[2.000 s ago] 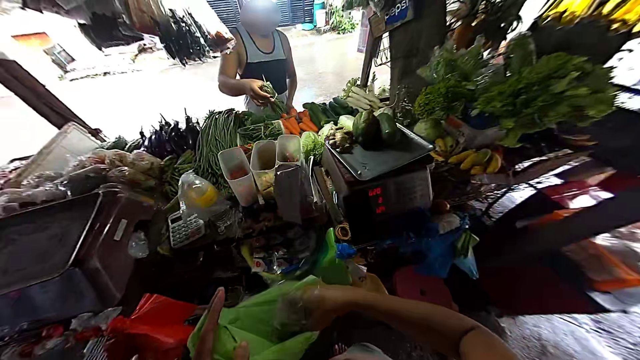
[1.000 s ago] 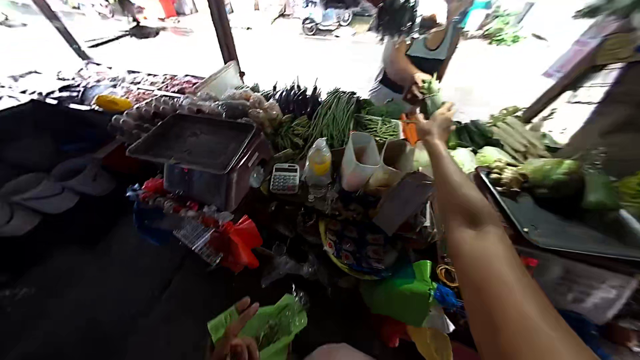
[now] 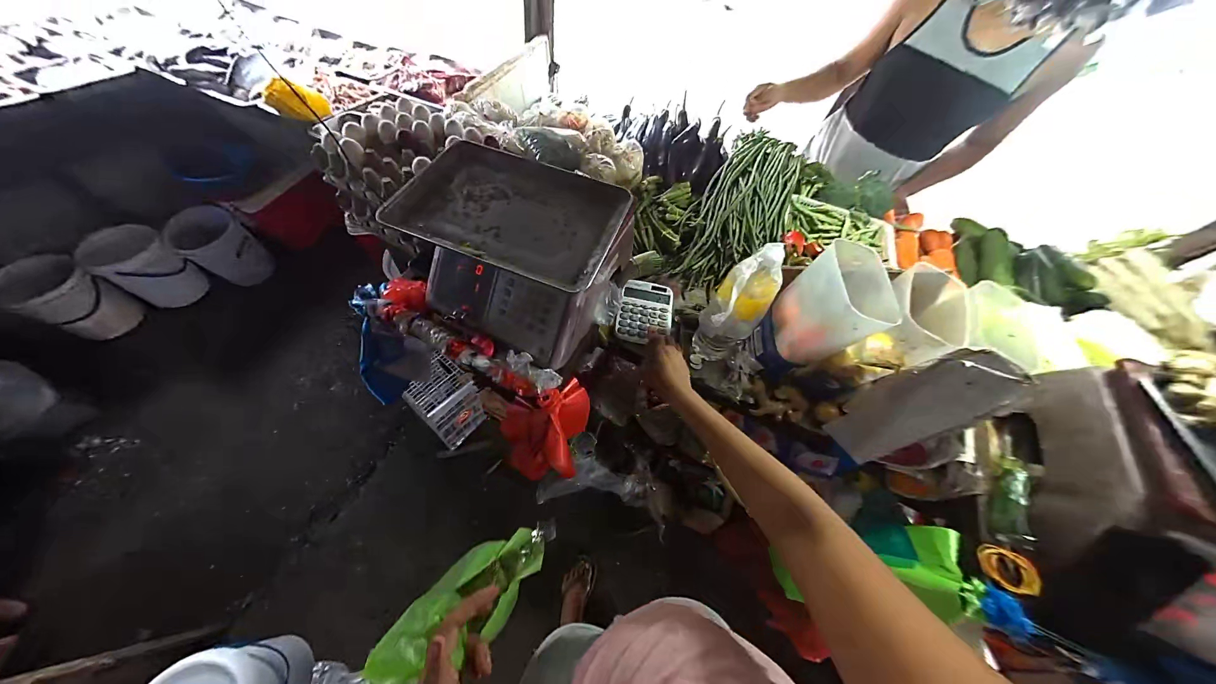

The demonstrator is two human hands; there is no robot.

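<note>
My right hand (image 3: 666, 366) reaches across the stall, its fingertips on the lower keys of a white calculator (image 3: 645, 311). Low in the view, my left hand (image 3: 461, 632) holds a green plastic bag (image 3: 451, 594). Left of the calculator stands a digital scale with a bare metal tray (image 3: 513, 211) and red lit digits. Just right of the calculator is a clear bottle in a plastic bag with something yellow (image 3: 746, 299). Behind are green long beans (image 3: 750, 199) and dark eggplants (image 3: 679, 142).
Egg trays (image 3: 380, 152) stand behind the scale. White buckets (image 3: 128, 261) sit at the left. Red plastic bags (image 3: 546, 427) hang at the stall front. Upright plastic containers (image 3: 836, 299) stand to the right, near carrots (image 3: 921, 242). Across the stall stands a person (image 3: 936, 85) in a tank top.
My right hand has moved from beside the other person's hands to the calculator. My left hand keeps the green bag. The view has swung left.
</note>
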